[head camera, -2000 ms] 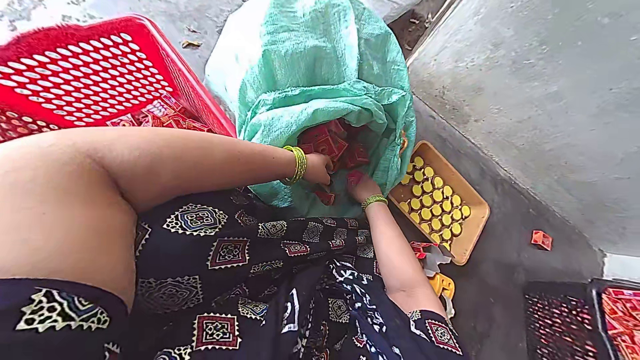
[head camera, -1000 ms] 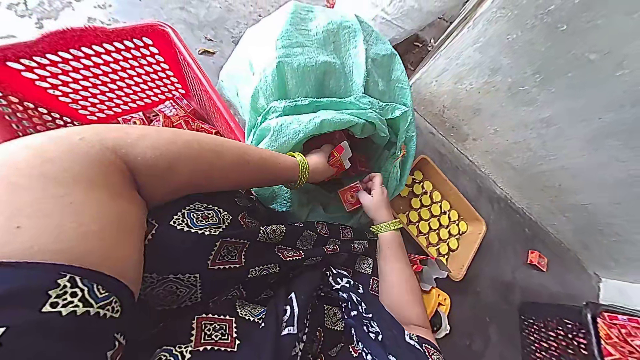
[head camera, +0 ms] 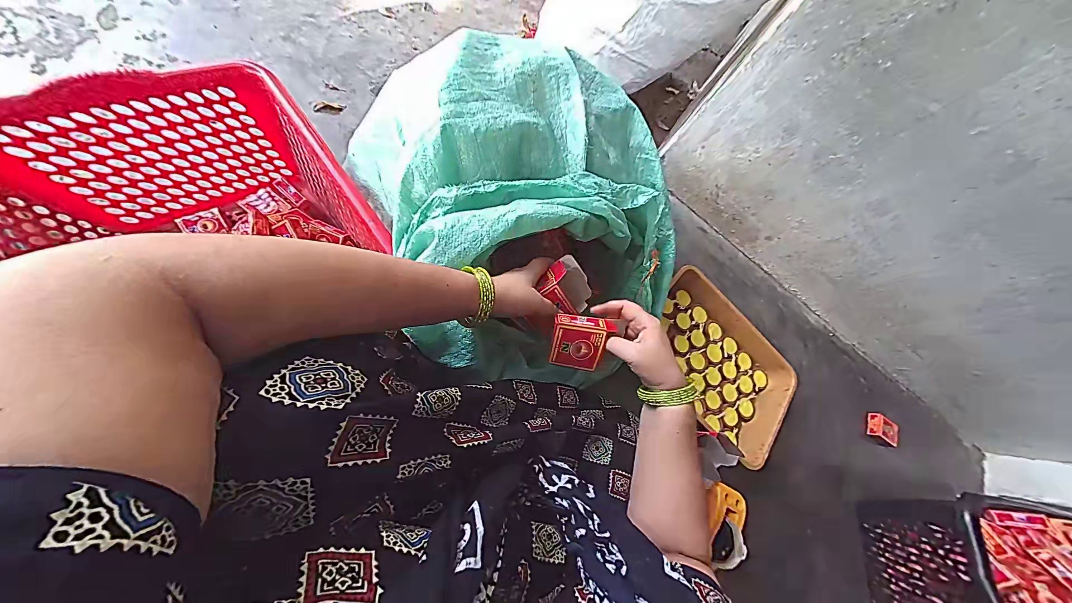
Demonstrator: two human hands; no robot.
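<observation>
In front of me a green woven plastic sack (head camera: 519, 117) lies with its mouth towards me, red contents dim inside. At the mouth, my left hand (head camera: 528, 293) grips a small red cardboard box (head camera: 554, 285) with its pale end flaps raised. Just below and to the right, my right hand (head camera: 638, 339) has a second red printed box (head camera: 579, 342) between thumb and fingers. The two boxes are close together; whether they touch I cannot tell. Part of my left hand's fingers is hidden behind the boxes. Both wrists wear green bangles.
A red perforated basket (head camera: 322, 180) with red boxes stands at left. Right of the sack lies a tan tray (head camera: 775, 394) of yellow-capped small containers, near a grey wall (head camera: 904, 209). One red box (head camera: 882, 429) is on the floor; black crates (head camera: 913, 553) with red items stand lower right.
Both hands were inside the sack's mouth two seconds ago; now they are at its opening with boxes held. Since one second ago, the right hand's box has come closer to the left hand.
</observation>
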